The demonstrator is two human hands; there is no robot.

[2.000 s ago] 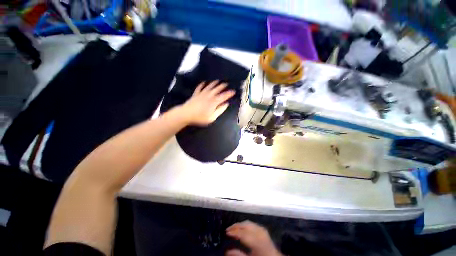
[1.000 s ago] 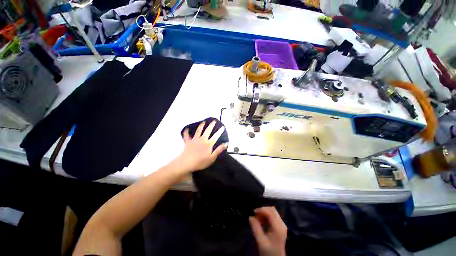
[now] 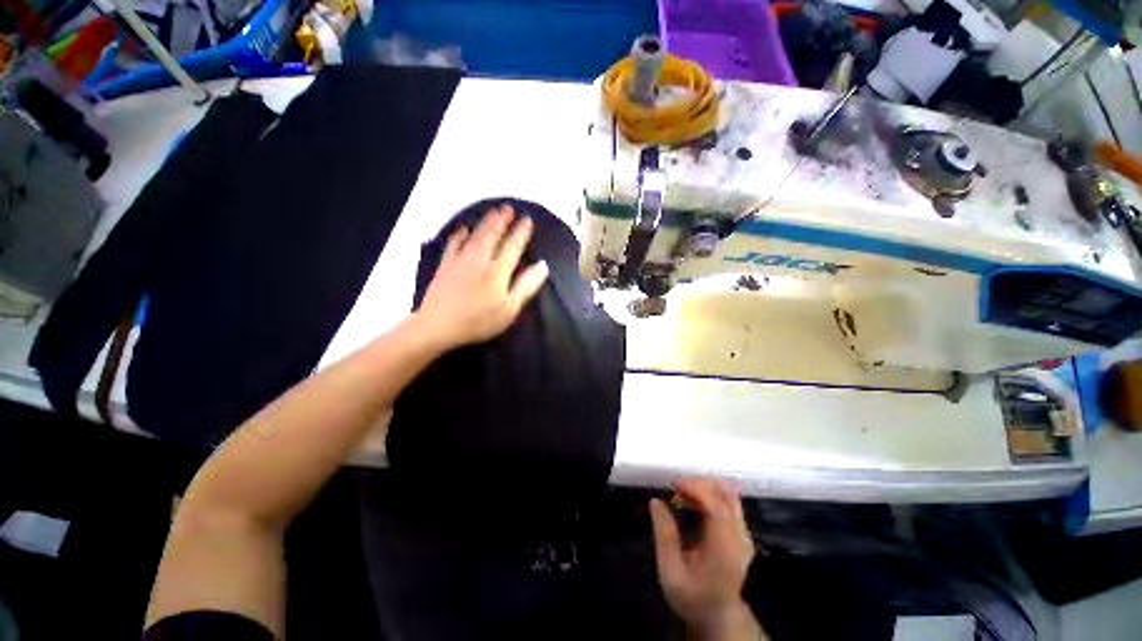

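Observation:
A black fabric panel [image 3: 514, 401] lies on the table left of the needle area, its rounded end at the back. Its front part hangs over the table edge toward my dark-clothed lap. My left hand [image 3: 482, 282] lies flat on the panel with fingers spread. My right hand [image 3: 704, 551] is just past the table's front edge, right of the panel, thumb and fingers apart; whether it holds anything small is unclear. The white sewing machine [image 3: 802, 301] stands right of the panel, and the panel's right edge reaches its presser foot area [image 3: 645, 301].
Larger black cut pieces [image 3: 263, 251] lie flat on the left. An orange-yellow ring [image 3: 660, 100] sits around a post on the machine head. A purple tray [image 3: 726, 44] and blue trough [image 3: 539, 35] are behind. A grey box-shaped device [image 3: 44, 188] stands far left.
The black panel by the machine now lies spread on the table, its rounded end farther back. My left hand has moved back with it. My right hand has shifted slightly right and up, apart from the fabric.

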